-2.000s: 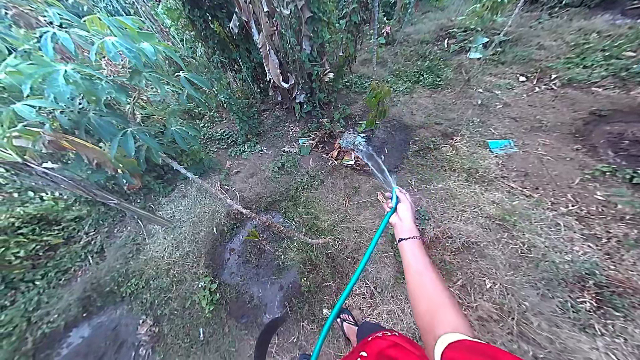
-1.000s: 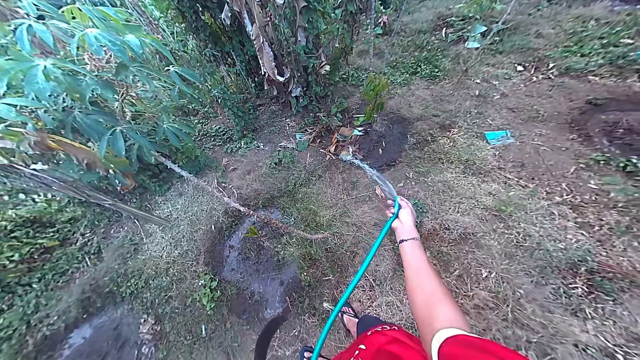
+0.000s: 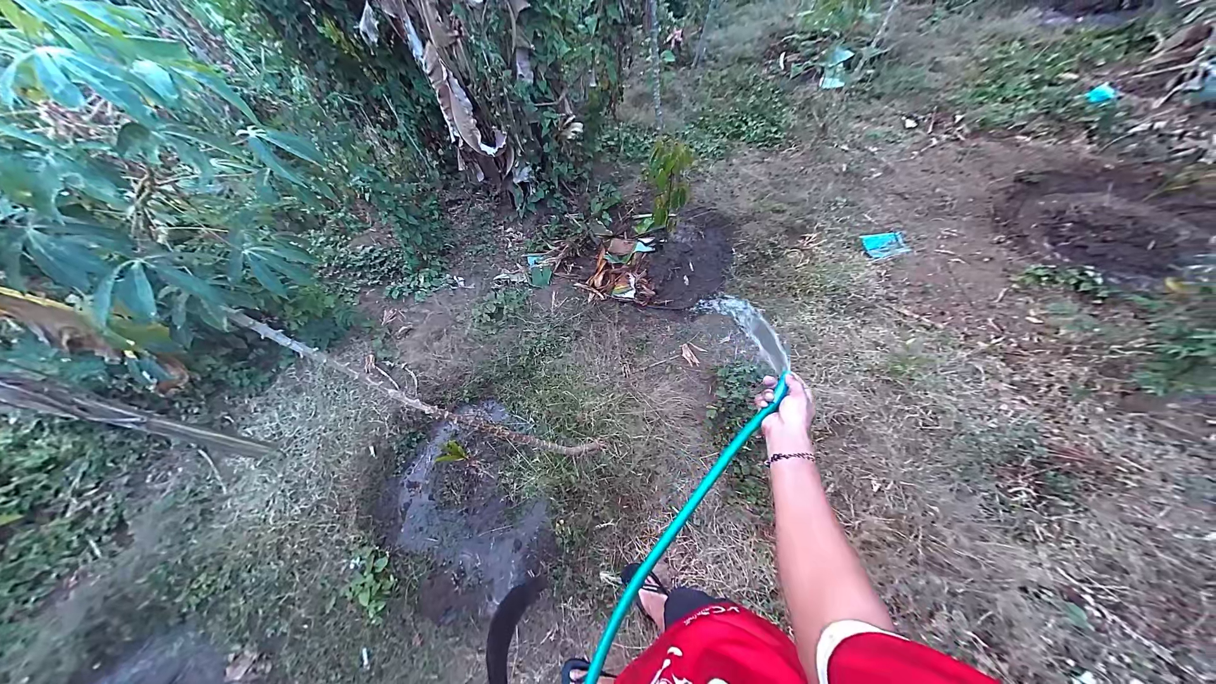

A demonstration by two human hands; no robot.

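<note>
My right hand [image 3: 788, 404] is closed around the end of a green garden hose [image 3: 698, 494], with a dark bracelet at the wrist. Water [image 3: 755, 328] pours from the hose in a short arc and lands at the near edge of a dark wet soil patch [image 3: 698, 266]. A small leafy plant [image 3: 670, 180] stands at the back of that patch, with dry leaves and scraps [image 3: 617, 271] to its left. The hose runs down past my red shirt and out at the bottom edge. My left hand is out of view.
A bare branch [image 3: 408, 401] lies across the ground toward a wet muddy hollow [image 3: 465, 522]. A dark curved object [image 3: 508, 627] is at the bottom. Broad-leaved plants [image 3: 142, 218] crowd the left. A blue scrap [image 3: 883, 245] and another dark soil patch [image 3: 1121, 228] are at right.
Compared with two seconds ago, the water falls nearer to me, at the near edge of the soil patch instead of by the dry leaves. My right hand still grips the hose.
</note>
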